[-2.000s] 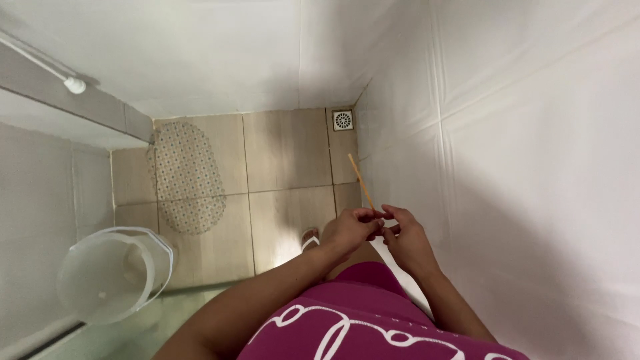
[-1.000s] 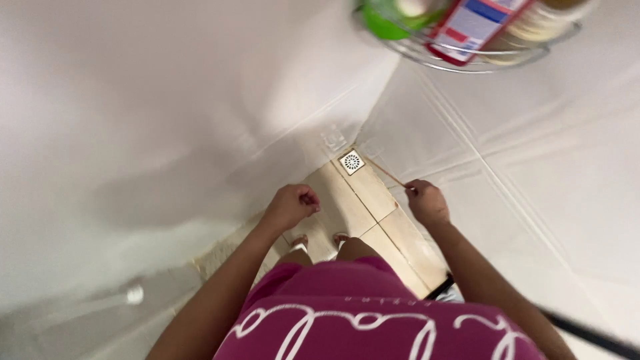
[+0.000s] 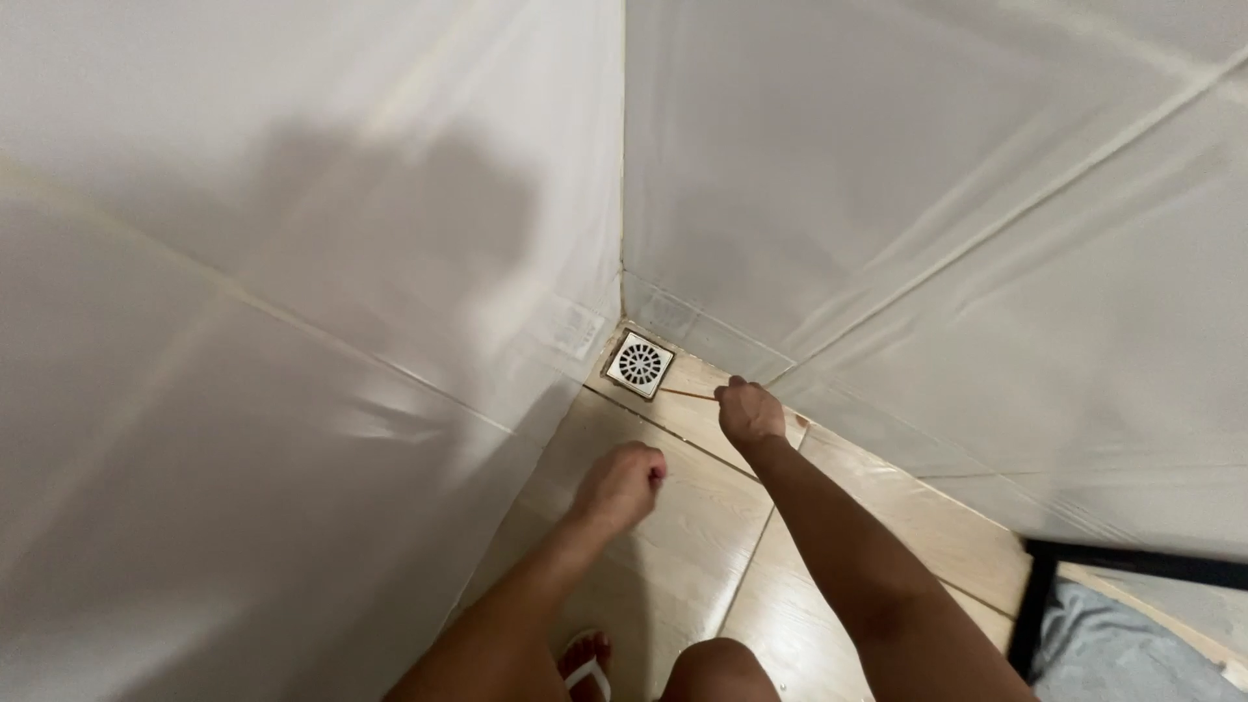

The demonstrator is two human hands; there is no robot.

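A square metal floor drain grate [image 3: 640, 365] with a round slotted pattern lies in the corner where two walls meet. My right hand [image 3: 751, 412] grips a thin wooden stick [image 3: 688, 394], whose far tip is at or near the grate's right edge; contact is hard to tell. My left hand [image 3: 624, 478] is curled below the grate, above the floor tiles; its fingers look closed and I see nothing in it.
White glossy tiled walls [image 3: 936, 175] rise on both sides. Beige wood-look tiles [image 3: 682, 507] cover the floor. A foot in a white flip-flop [image 3: 587, 669] stands at the bottom. A black frame [image 3: 1033, 614] and a grey cloth [image 3: 1111, 648] are at the lower right.
Both hands were together around the stick two seconds ago and are now apart, with the stick in my right hand. The view has swung to the drain corner.
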